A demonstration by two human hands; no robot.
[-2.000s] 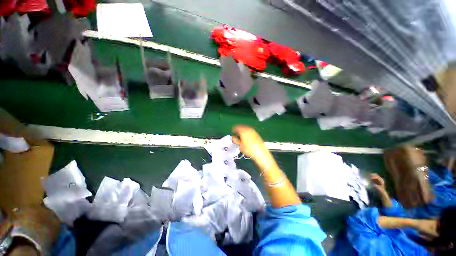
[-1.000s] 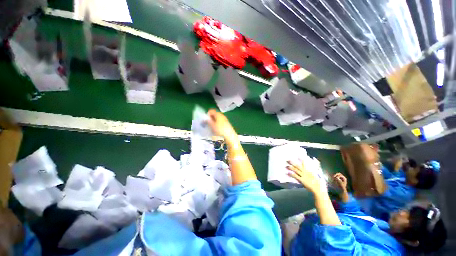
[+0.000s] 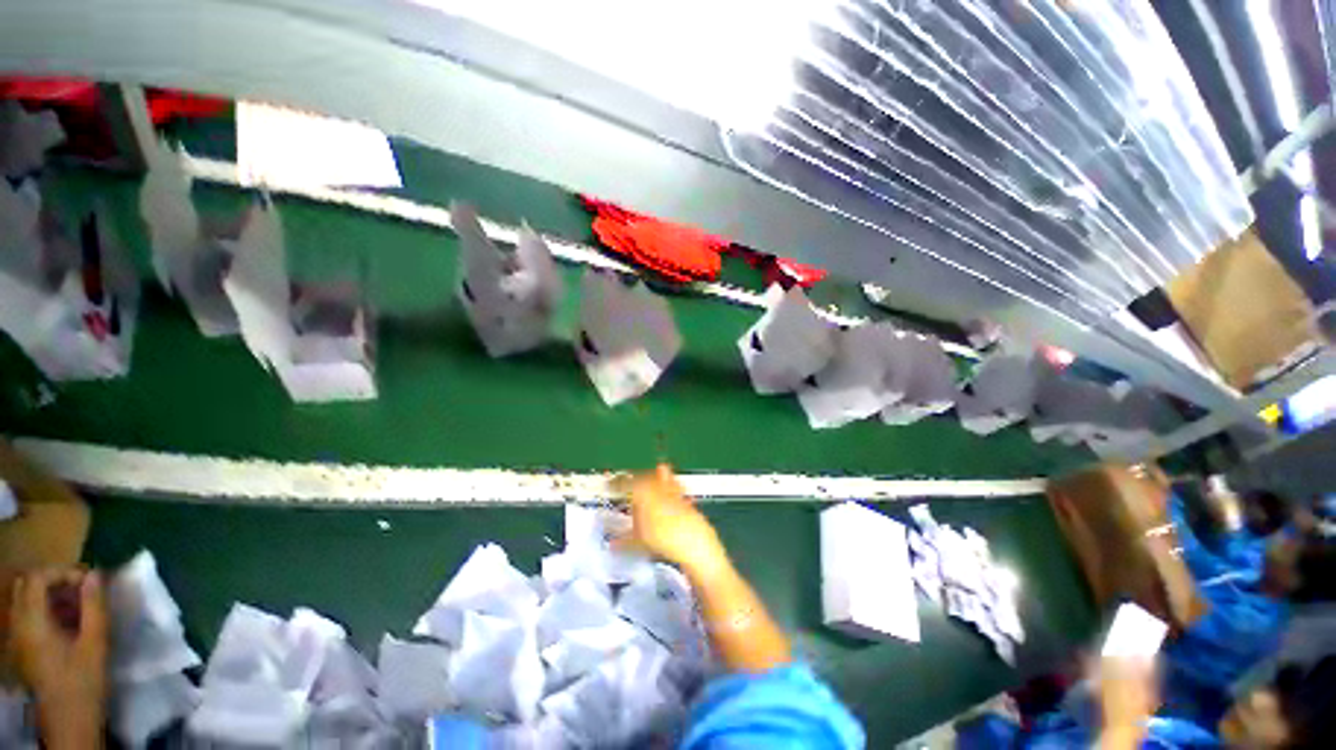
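Note:
White crumpled packets [image 3: 498, 645] lie in a loose heap nearest me. My right hand [image 3: 671, 522], blurred, is over the near belt rail at the top of the heap. Its fingers touch or overlap a packet there; I cannot tell if it grips it. My left hand [image 3: 59, 645] is at the lower left edge, fingers up, between the brown carton [image 3: 41, 535] and the packets; whether it holds anything is unclear. Open white boxes with raised flaps [image 3: 334, 359] stand in a row on the green belt [image 3: 469, 432], beyond my right hand.
A white block [image 3: 867, 572] and small white pieces [image 3: 967, 579] lie on the bench at right. A neighbouring person's hand [image 3: 1125, 689] holds a white piece. A brown box [image 3: 1121, 550] stands beyond. Red pieces [image 3: 659, 242] lie under the overhead shelf, which holds clear plastic [image 3: 996, 132].
My right hand has drawn back from over the belt; the packet it held up no longer shows there. My left hand has come into clear view. The neighbour's hand has left the white block.

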